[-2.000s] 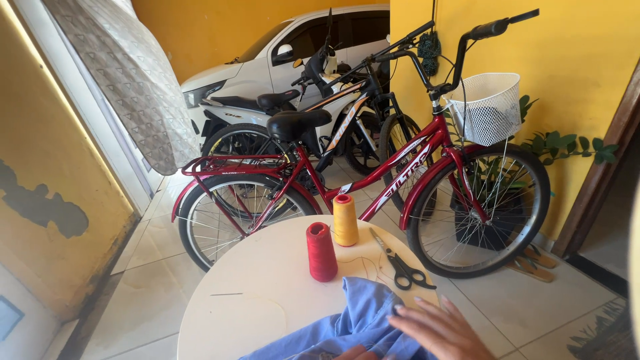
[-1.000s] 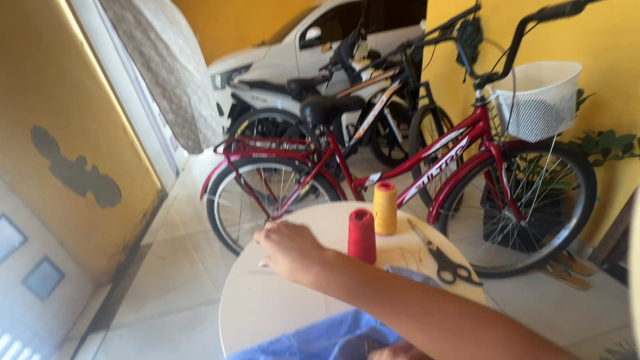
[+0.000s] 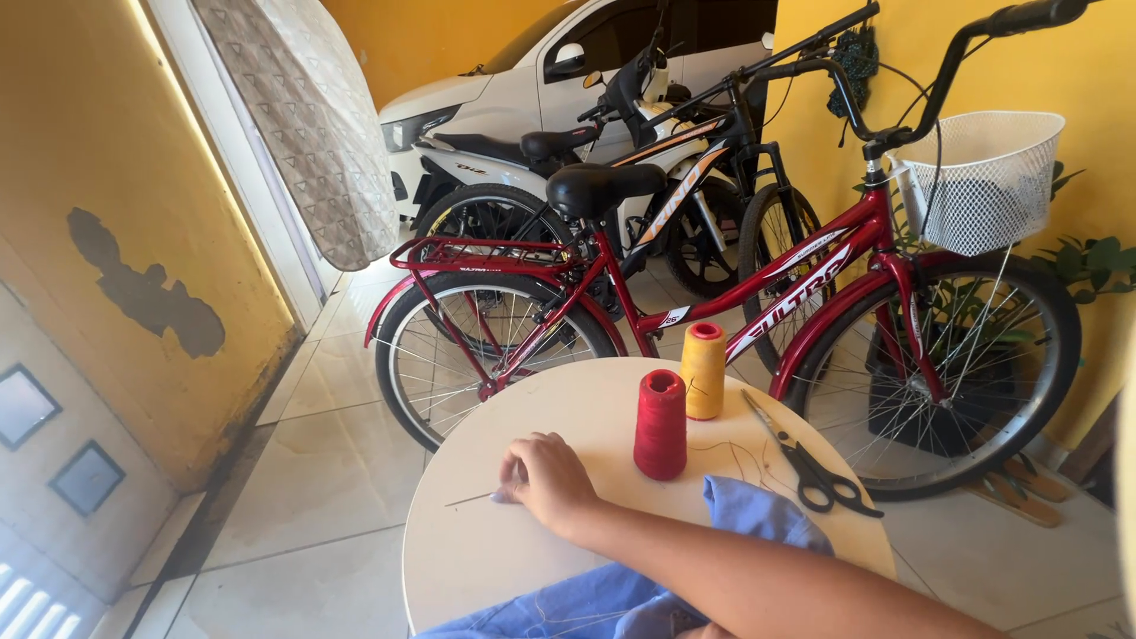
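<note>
My right hand (image 3: 543,479) reaches left across the round table (image 3: 479,444), fingers curled down at one end of a thin needle (image 3: 468,500); whether they grip it is hidden. Only a sliver of my left hand (image 3: 706,632) shows at the bottom edge, by the blue cloth (image 3: 568,603), under my right forearm. Loose thread lies over the cloth. A red thread cone (image 3: 661,426) and a yellow thread cone (image 3: 704,373) stand upright beyond my forearm. Right of them lie black-handled scissors (image 3: 803,457), blades slightly apart, with loose dark thread (image 3: 737,453) between cones and scissors.
Just behind the table stands a red bicycle (image 3: 621,293) with a white basket (image 3: 985,182). Farther back are a black bicycle (image 3: 692,195), a white motorcycle (image 3: 497,164) and a white car (image 3: 532,89). Yellow walls (image 3: 177,266) flank the tiled floor (image 3: 319,488).
Two seconds ago my right hand was over the blue cloth near the scissors; it has moved left across the table to the needle. Most of my left hand is now out of sight.
</note>
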